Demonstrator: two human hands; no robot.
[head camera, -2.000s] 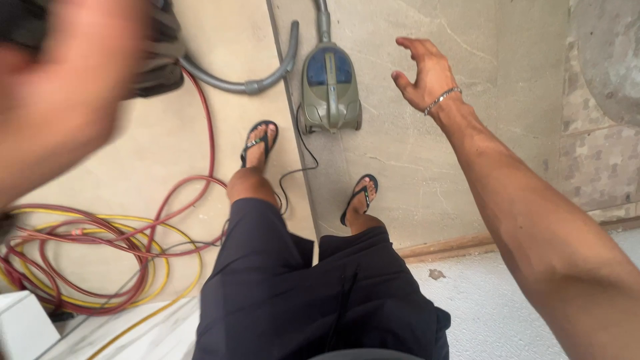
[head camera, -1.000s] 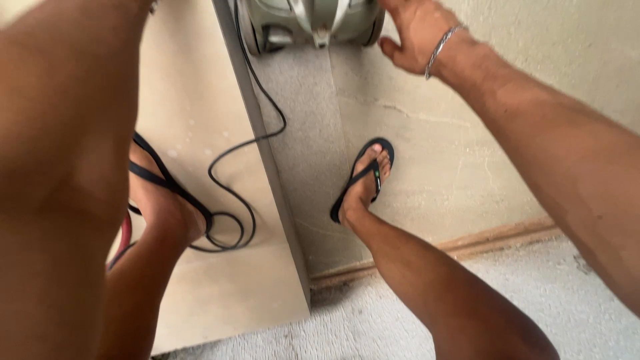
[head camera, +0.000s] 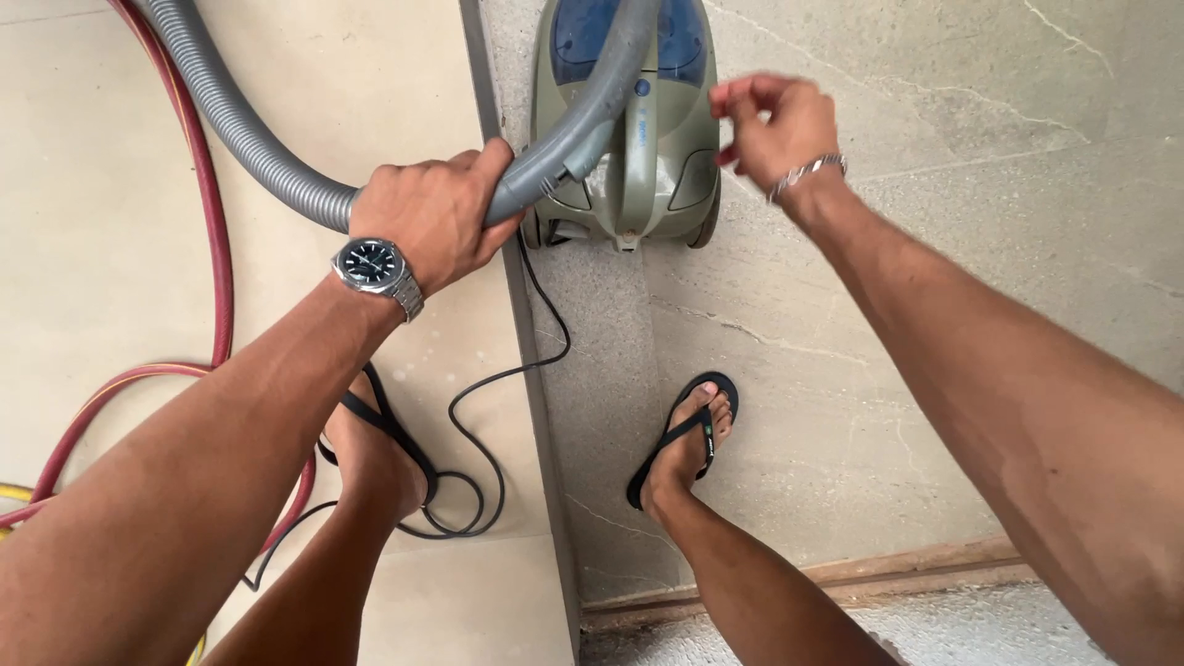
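My left hand, with a steel watch at the wrist, grips a grey vacuum hose where its ribbed length meets the smooth curved handle tube. That tube rises across the front of a green-grey canister vacuum cleaner with a blue translucent cover. To the right of the vacuum cleaner is my right hand, wearing a chain bracelet; its fingers are curled and apart, slightly blurred, with nothing seen in them. A thin black cord runs from near the machine down to my left foot.
A raised beige tile step has a dark edge along the vacuum's left side. Red hose and a bit of yellow hose lie on it. My flip-flopped feet straddle the edge. A wooden strip borders the stone-look floor at the lower right.
My left hand now holds the grey hose, which lay on the tile step two seconds ago. My right hand is beside the vacuum cleaner with its fingers more curled.
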